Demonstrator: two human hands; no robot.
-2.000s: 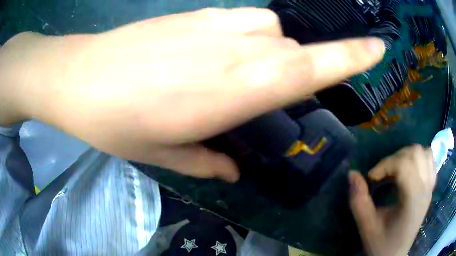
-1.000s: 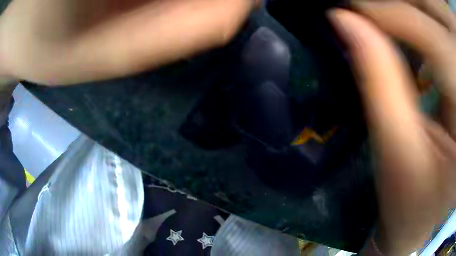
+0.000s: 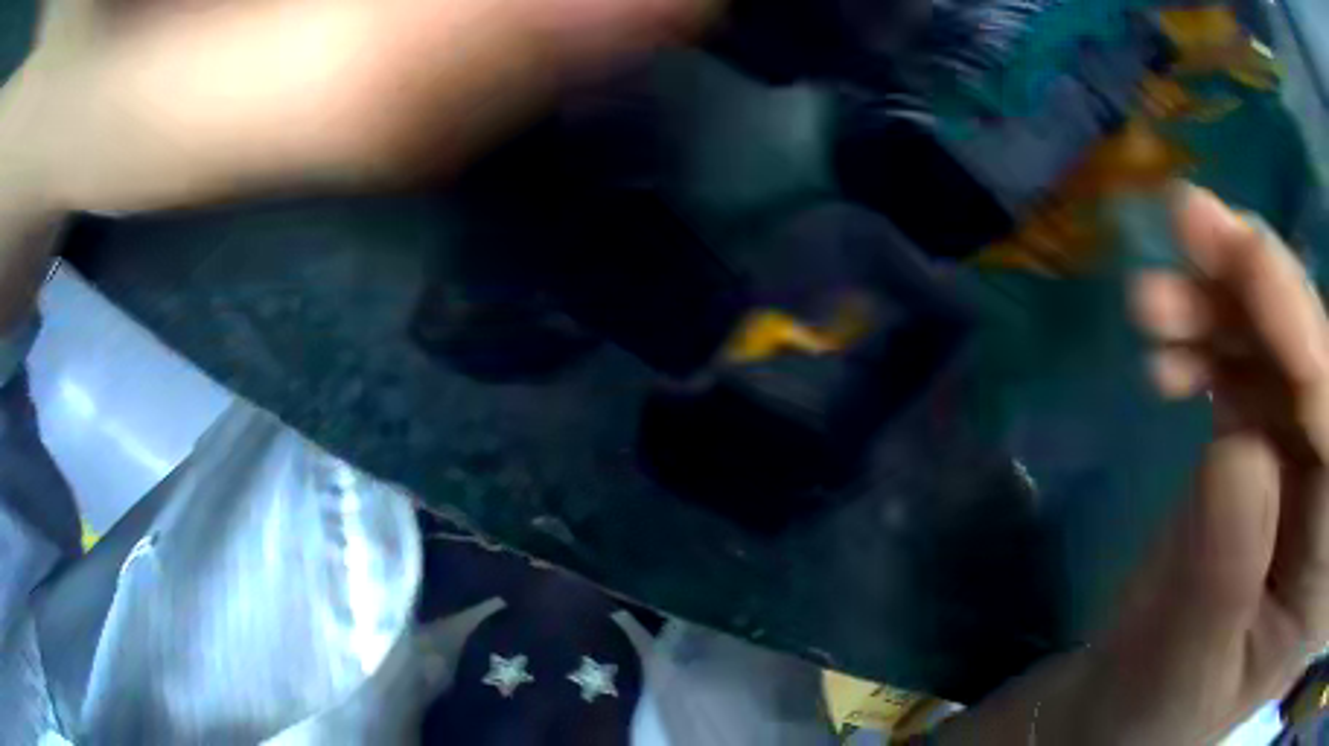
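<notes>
A dark display module lies on the dark-green mat below the middle of the view, with a short orange flex cable on it. Other dark shapes beside it are too blurred to separate. My left hand is large and blurred at the upper left, above the mat; its fingertips are lost in blur near the top edge. My right hand is at the right, raised, its fingers bent, right of the module. Whether either hand holds something cannot be told.
A row of stacked panels with teal strip and orange tails stands at the upper right. The mat's front edge curves below, with striped grey cloth and dark cloth with stars in front. A yellowish labelled piece shows at the bottom.
My right hand has moved right and away from the panel row, which shows again. The module with the orange cable appears further left and higher. My left hand remains at the upper left.
</notes>
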